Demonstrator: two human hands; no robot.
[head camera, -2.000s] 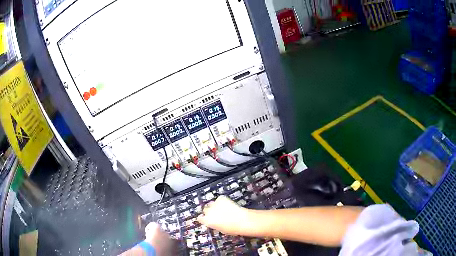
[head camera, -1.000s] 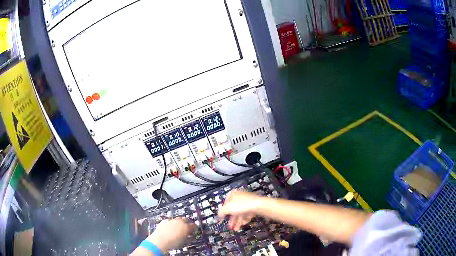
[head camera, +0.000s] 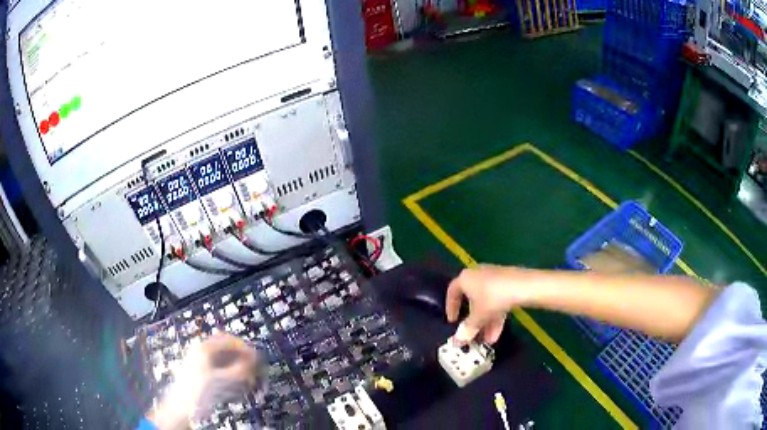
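Observation:
My right hand (head camera: 484, 304) is over a cream-white test fixture (head camera: 465, 363) on the black mat, its fingertips at the fixture's top edge on a small pale piece. My left hand (head camera: 223, 369) is blurred above the blister tray (head camera: 282, 369); whether it holds anything cannot be told. The tray carries many small black-and-silver assemblies in rows. A second cream-white fixture (head camera: 355, 410) is cut off by the lower edge. A small yellow connector (head camera: 383, 384) lies between tray and fixtures. A thin white cable end (head camera: 501, 403) lies at the lower right of the mat.
The rack tester (head camera: 307, 126) stands behind the tray, with a large screen (head camera: 168, 59), four displays (head camera: 198, 178) and black and red leads. A black mouse (head camera: 425, 298) is right of the tray. A blue crate (head camera: 580, 252) with cardboard is on the floor at right.
The view has swung right. My right hand has moved from the tray to the fixture on the right. My left hand remains over the tray. Green dots now show beside the red ones on the screen.

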